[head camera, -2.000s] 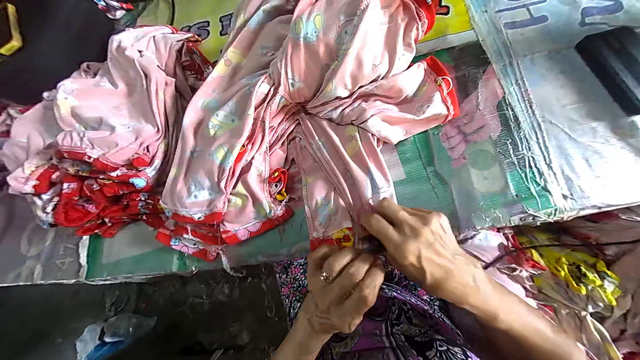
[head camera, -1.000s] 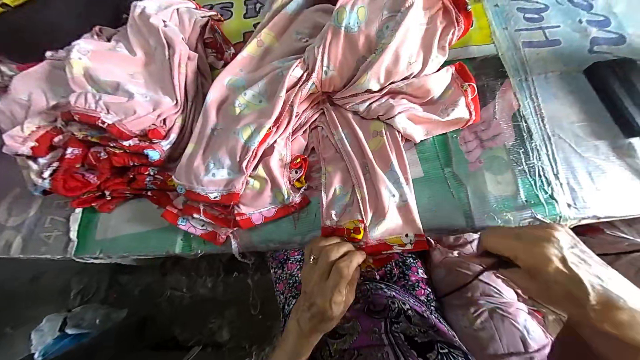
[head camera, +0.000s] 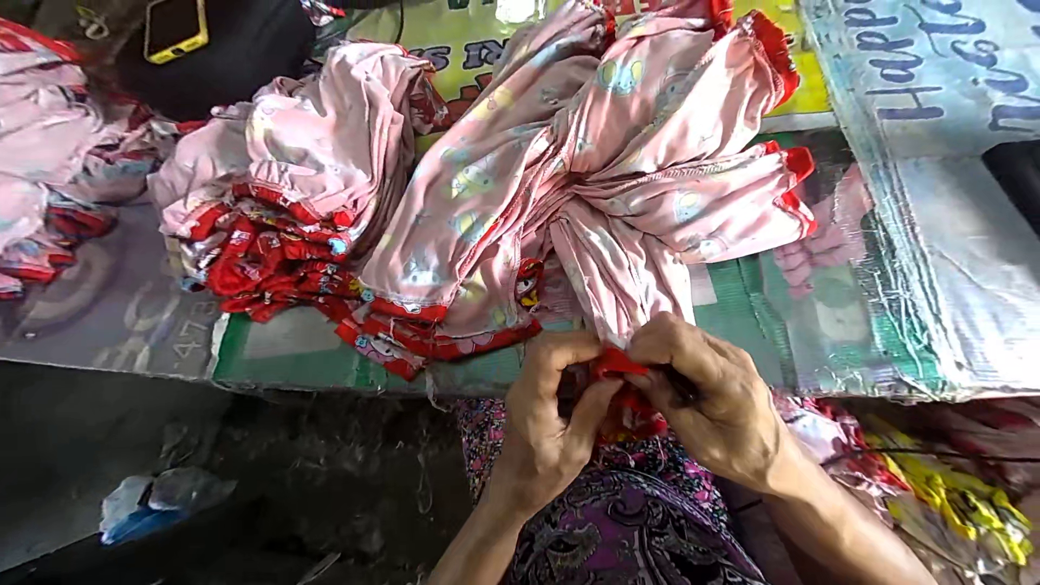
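Pink printed fabric garments with red trim (head camera: 626, 179) lie gathered and fanned out on the covered table. At the table's near edge, my left hand (head camera: 561, 406) and my right hand (head camera: 715, 398) meet, both pinching the red trim (head camera: 621, 366) of the lowest pink piece. A small dark object shows within my right hand; its kind cannot be told. More red trim hangs just below the fingers. A bunched pile of the same pink and red pieces (head camera: 325, 146) sits left of the fanned ones.
Another pink pile (head camera: 65, 154) lies at the far left. A yellow-cased phone (head camera: 175, 31) rests on a dark surface behind. A black object (head camera: 1016, 183) is at the right edge. Loose pink and yellow cloth (head camera: 959, 496) lies below right, and a plastic bag (head camera: 162, 500) lower left.
My right hand, on pink cloth right of the garment a second ago, has moved left to the trim beside my left hand. The trim, spread flat then, is now bunched between the fingers.
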